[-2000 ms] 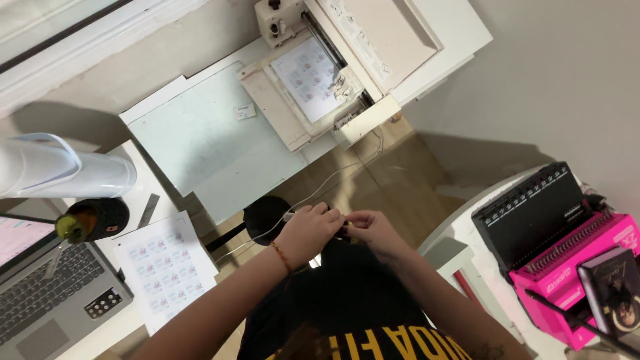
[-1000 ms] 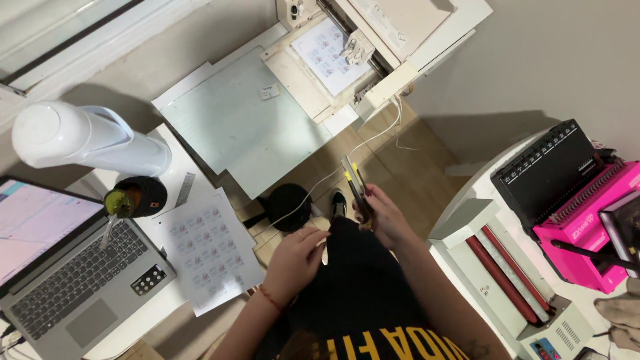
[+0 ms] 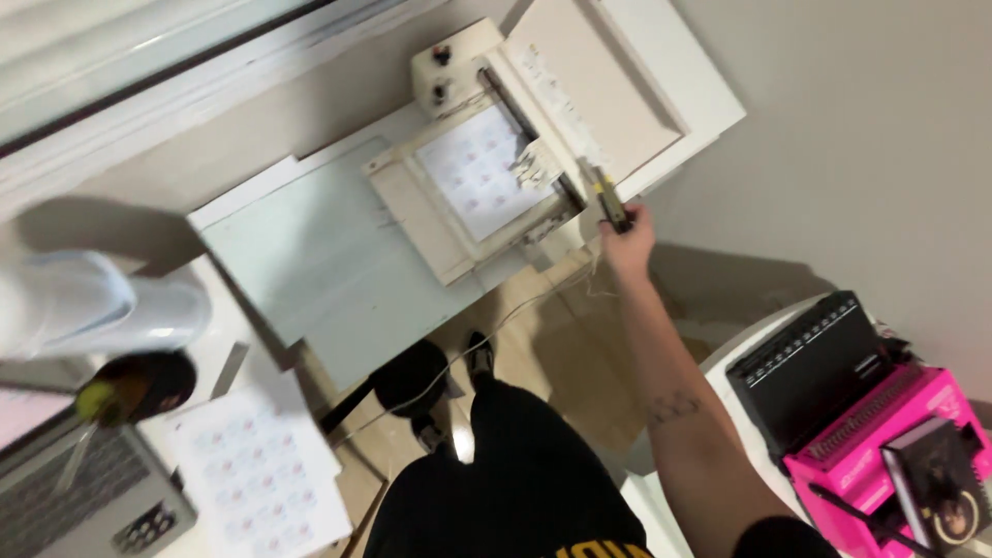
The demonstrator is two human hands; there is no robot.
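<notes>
My right hand (image 3: pixel 629 236) reaches out at upper center right, closed around a dark and yellow hand tool (image 3: pixel 607 198) that may be pliers or a cutter; blur hides its exact kind. The tool's tip lies over the near right edge of a cream desktop machine (image 3: pixel 422 213). On that machine's bed rests a printed sheet (image 3: pixel 465 167) with small repeated designs, beside a carriage (image 3: pixel 536 164) on a dark rail. My left hand is out of view.
A pale blue-gray board (image 3: pixel 310 240) lies left of the machine. At left are a white thermos jug (image 3: pixel 155 306), a laptop (image 3: pixel 93 488), a dark cup (image 3: pixel 159 380) and a printed sheet (image 3: pixel 263 473). A white cable (image 3: pixel 504 318) hangs over the floor. A pink binding machine (image 3: pixel 876 465) stands lower right.
My right hand, holding the tool, has moved from near my body up to the machine. My left hand, seen near my waist before, has left the view.
</notes>
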